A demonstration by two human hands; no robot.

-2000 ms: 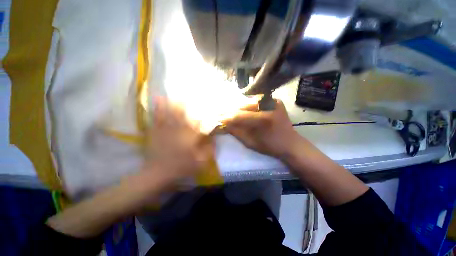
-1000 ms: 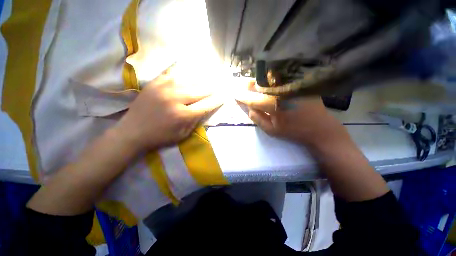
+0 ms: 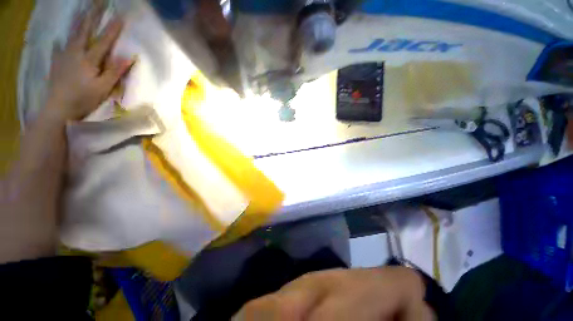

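The white fabric panel (image 3: 103, 207) lies on the machine table at the left and hangs over its front edge. Mustard-yellow fabric (image 3: 235, 166) edges it, and a small white flap lies on top. My left hand (image 3: 88, 69) rests on the white panel at the upper left with its fingers spread. My right hand (image 3: 339, 294) is low at the bottom edge in front of my body, cut off by the frame; its fingers and any held thing are hidden. The presser foot area (image 3: 286, 106) is blurred by glare, with no hand at it.
The JACK sewing machine (image 3: 408, 44) spans the top. A smartphone (image 3: 360, 92) lies on its bed. Black-handled scissors (image 3: 490, 136) and a small parts case (image 3: 526, 125) lie to the right. A blue crate (image 3: 537, 219) stands at the lower right; folded white and yellow pieces (image 3: 418, 238) lie below the table.
My left hand has moved from near the needle to the upper left. My right hand has left the needle area and come down to my lap. The view has shifted, showing more of the machine.
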